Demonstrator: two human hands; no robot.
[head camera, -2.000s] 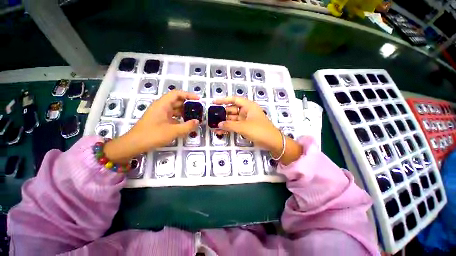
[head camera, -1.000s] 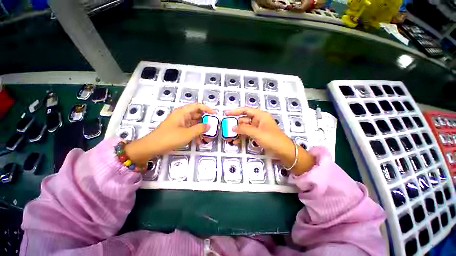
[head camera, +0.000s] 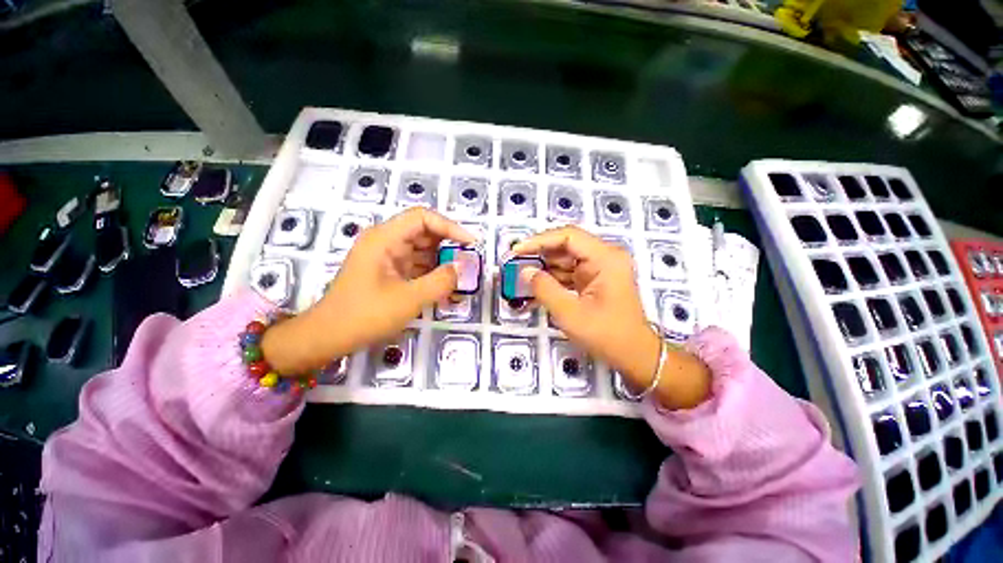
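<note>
My left hand (head camera: 385, 275) holds a smartwatch body (head camera: 466, 269) between thumb and fingers, its screen lit teal and pinkish white. My right hand (head camera: 588, 291) holds a second smartwatch body (head camera: 513, 279), its screen lit teal and partly covered by my thumb. The two watches are side by side, apart, above the middle of a white foam tray (head camera: 473, 401). Most of the tray's pockets in view hold watches with the sensor side up. Two at the top left show black screens. A few pockets at the top are empty. My hands hide several pockets.
A second white foam tray (head camera: 763, 187) with mostly black screens slants at right, beside a red tray (head camera: 970, 251). A paper slip (head camera: 731, 288) lies between the trays. Loose watches (head camera: 198, 262) are scattered at left. A metal post (head camera: 187, 72) stands at the back left.
The two screens were black, then lit blue and white, and now show teal, with pinkish white on the left one. The watches have moved slightly apart since one second ago.
</note>
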